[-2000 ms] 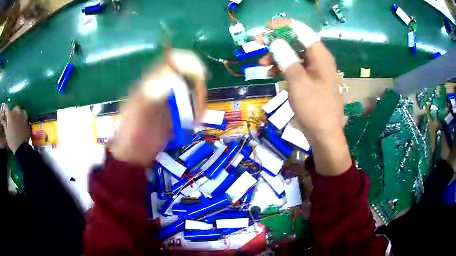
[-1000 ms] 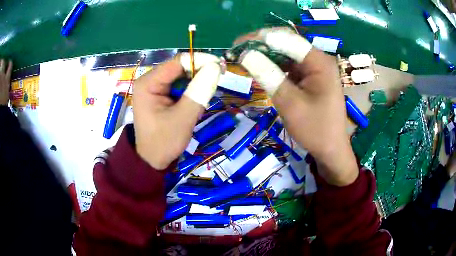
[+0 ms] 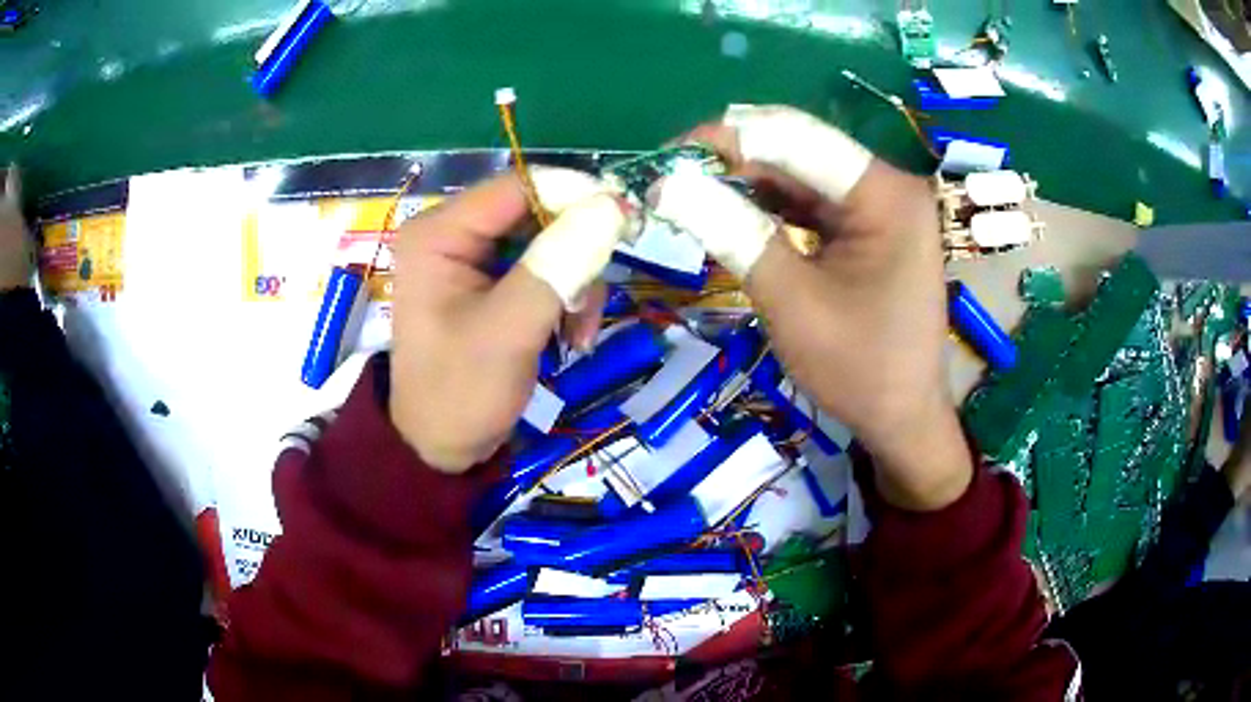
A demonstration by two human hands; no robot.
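Note:
My right hand [image 3: 837,261], with off-white finger cots, holds a small green circuit board [image 3: 672,172] between thumb and finger. A white glare shows on the board. My left hand [image 3: 480,309], also with cots, pinches thin orange-yellow leads [image 3: 516,144] that stand up above its fingers and end in a small white plug [image 3: 505,96]. Its fingertips meet the board's left edge. Whether the leads join the board is hidden by the fingers. A pile of blue batteries [image 3: 604,535] with white pads and thin wires lies below and between the hands.
A green belt [image 3: 412,82] crosses the back, with batteries and boards on it. One blue battery [image 3: 329,327] lies left. Cream plastic parts [image 3: 991,210] and another battery [image 3: 982,325] lie right, beside stacked board panels [image 3: 1111,439]. Other people's dark sleeves [image 3: 82,507] show at both sides.
Since the first frame, both hands have come together over the pile and the battery seen at my left hand is no longer visible there. Since the second, they hold nearly the same pose.

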